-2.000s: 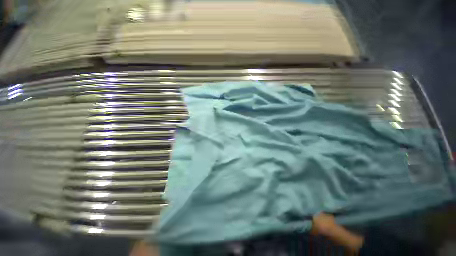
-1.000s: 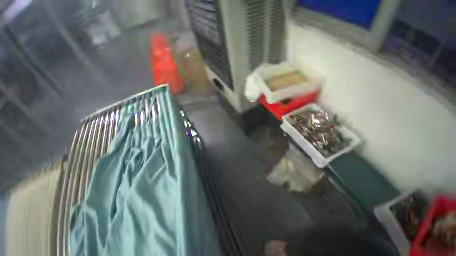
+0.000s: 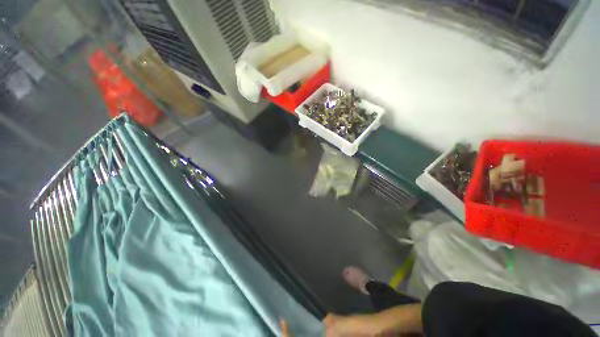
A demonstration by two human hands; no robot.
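The blue-green cloth [image 3: 164, 257] lies over the tube rack at the lower left, wrinkled in the middle and gathered in narrow folds around the tubes at the far end. Its smooth near edge runs down to the bottom. My right hand [image 3: 339, 325] is at that edge, at the bottom of the picture, partly cut off. Its fingers are too unclear to show whether they grip. Only a fingertip of my left hand [image 3: 284, 328] shows on the cloth; the rest is out of the picture. Bare metal tubes [image 3: 56, 247] show left of the cloth.
An air cooler [image 3: 217, 56] stands beyond the rack. White trays of small metal pieces [image 3: 342, 120] and a red bin [image 3: 539, 224] line the wall. Plastic bags [image 3: 454, 253] lie below the bin. A pink shoe [image 3: 356, 279] shows on the grey floor [image 3: 263, 197].
The view has turned further right, bringing the red bin and trays into fuller view. My right hand and a left fingertip now show at the cloth's near edge.
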